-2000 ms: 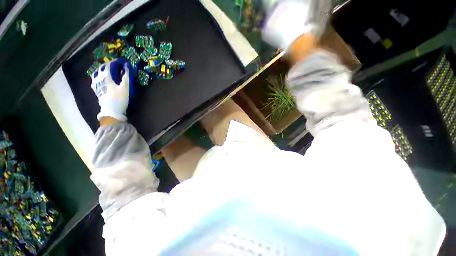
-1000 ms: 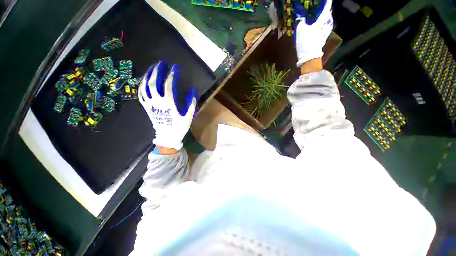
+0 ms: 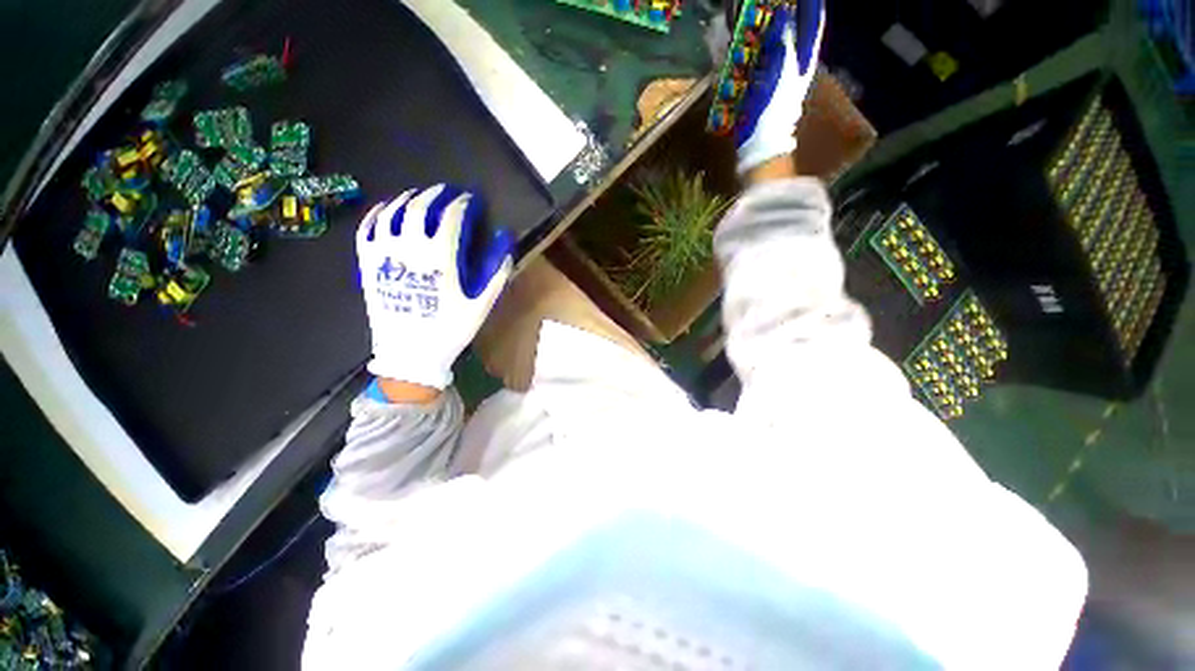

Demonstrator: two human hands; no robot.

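Note:
My left hand point(image 3: 430, 282), in a white glove with blue palm and fingertips, rests palm down on the right part of the black tray point(image 3: 315, 354), fingers a little apart, holding nothing. My right hand point(image 3: 784, 85), gloved the same way, is at the top edge of the picture, shut on a PCB strip point(image 3: 743, 63) with yellow and blue parts. Its fingertips are partly cut off by the edge. A heap of single PCBs point(image 3: 210, 184) lies on the tray, left of my left hand.
An open brown box point(image 3: 839, 138) holds thin yellow-green sticks point(image 3: 675, 230). Another PCB strip point(image 3: 629, 11) lies at the top. PCB panels point(image 3: 963, 351) lie at the right, beside a black crate point(image 3: 1035, 295) with panels in rows. More boards point(image 3: 37, 636) are at the lower left.
My left hand has left the heap of boards and opened at the tray's right part. My right hand, blurred and with no strip visible before, now holds a strip. The view has shifted.

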